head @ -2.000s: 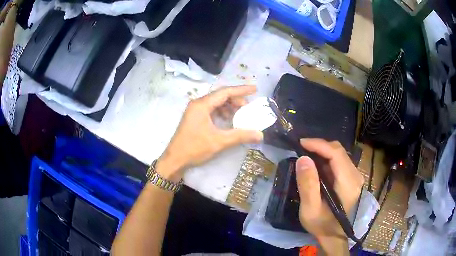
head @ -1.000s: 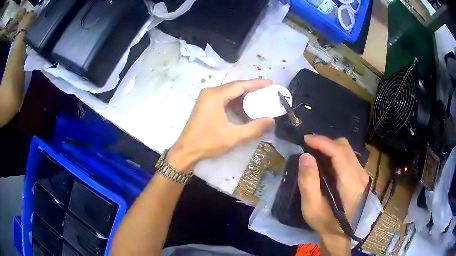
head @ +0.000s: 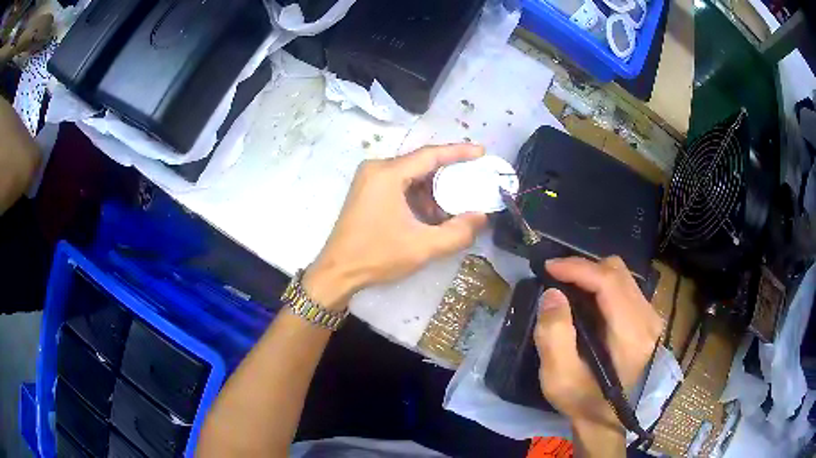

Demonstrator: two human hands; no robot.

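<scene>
My left hand [head: 394,215] holds a white oval part [head: 470,185] between thumb and fingers, its white face up. My right hand [head: 595,335] grips a black soldering iron [head: 586,344] like a pen. The iron's metal tip is at the right end of the oval part, where a thin wire meets it. The wire runs to a black plastic housing [head: 599,201] lying just to the right, with a small yellow piece on its face. Whether the tip touches the part is too small to tell.
Another black housing [head: 514,349] lies on foam wrap below. Black housings [head: 170,67] stand upper left. A blue bin [head: 595,40] of white ovals is at the top. A fume fan [head: 711,183] is right. A blue crate [head: 219,380] of housings is lower left. Another person's arm [head: 18,156] shows left.
The view has shifted, so the bench items sit further right than at first. The iron tip has moved slightly down along the oval part's right end. Both hands keep their hold.
</scene>
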